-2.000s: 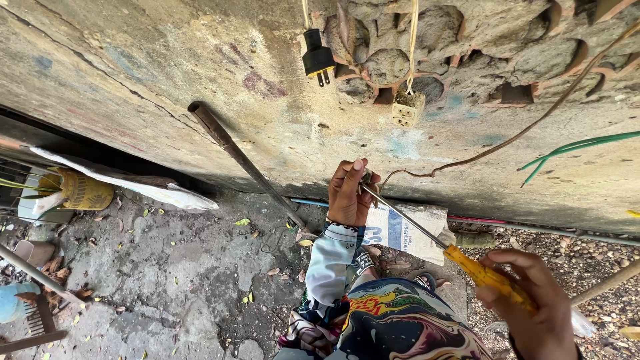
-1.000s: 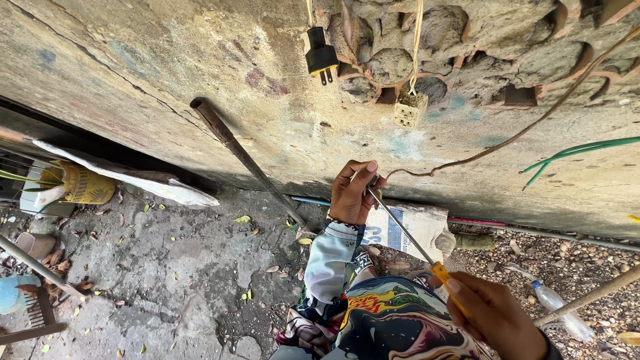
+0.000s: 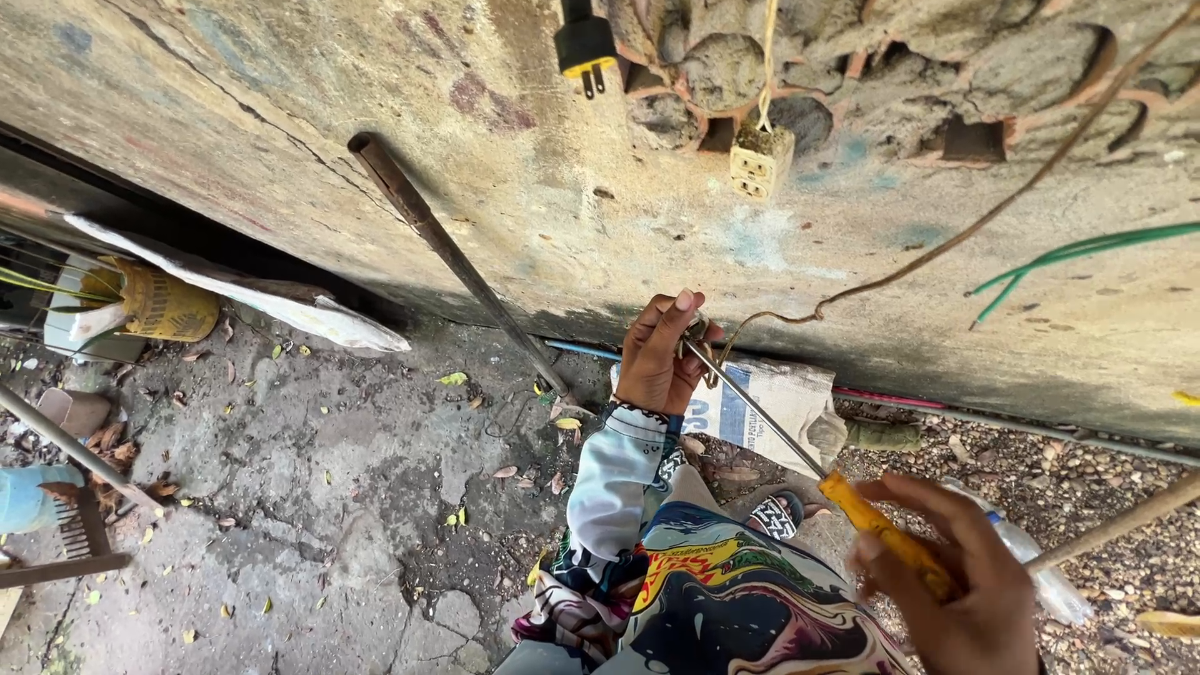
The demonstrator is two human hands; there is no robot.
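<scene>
My left hand grips a small fitting by the wall, mostly hidden by the fingers. A brown electrical cable runs from it up to the right. The tip of a long screwdriver with a yellow handle meets the fitting. Around that handle are the fingers of my right hand, some of them loosely spread. Above hang a black and yellow plug and a pale double socket outlet on a twisted cord. Two green wires stick out at the right.
A rusty metal pipe leans on the wall. Beneath my left hand lies a cement sack. A wooden pole and a plastic bottle are at the right. At the left stand a yellow pot and a rake.
My right hand moved in toward my body with the screwdriver, then back out to the right, its fingers now looser on the handle. My left hand stays near the wall with the fitting.
</scene>
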